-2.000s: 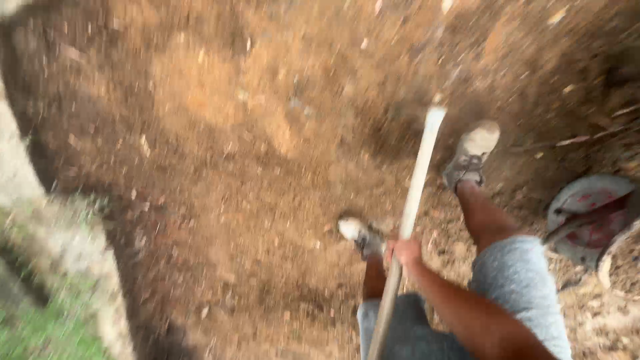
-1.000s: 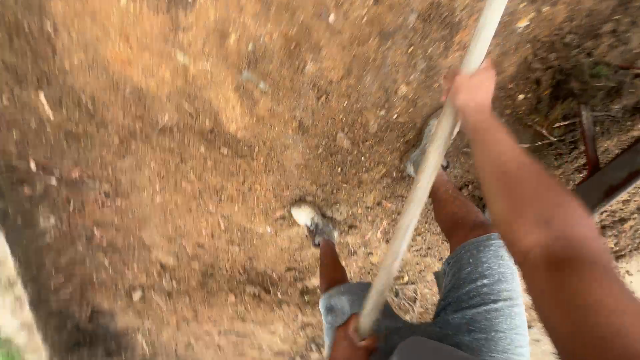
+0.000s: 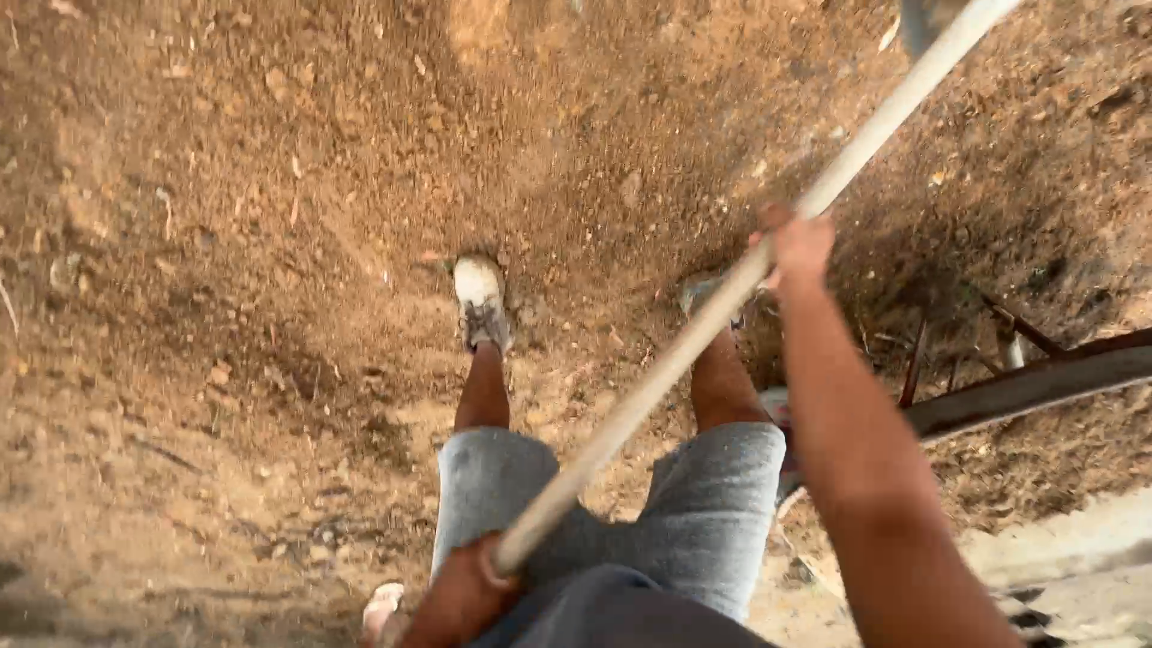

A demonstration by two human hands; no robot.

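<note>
A long pale wooden handle (image 3: 666, 369) runs diagonally from my waist to the upper right. Around its lower end my left hand (image 3: 468, 585) is closed, near my grey shorts. Farther up the shaft, my right hand (image 3: 796, 243) grips it, with the arm stretched forward. At the top edge a blurred greyish tool head (image 3: 920, 25) shows partly beside the handle; its full shape is cut off by the frame.
Loose brown soil (image 3: 360, 180) with small stones surrounds my shoes (image 3: 481, 301). At the right lies a dark curved metal piece (image 3: 1035, 387) with rods beside it. A pale concrete-like edge (image 3: 1071, 540) crosses the lower right.
Two seconds ago only one hand showed on the handle; now both hold it. The handle leans farther right than one second ago. The view has shifted.
</note>
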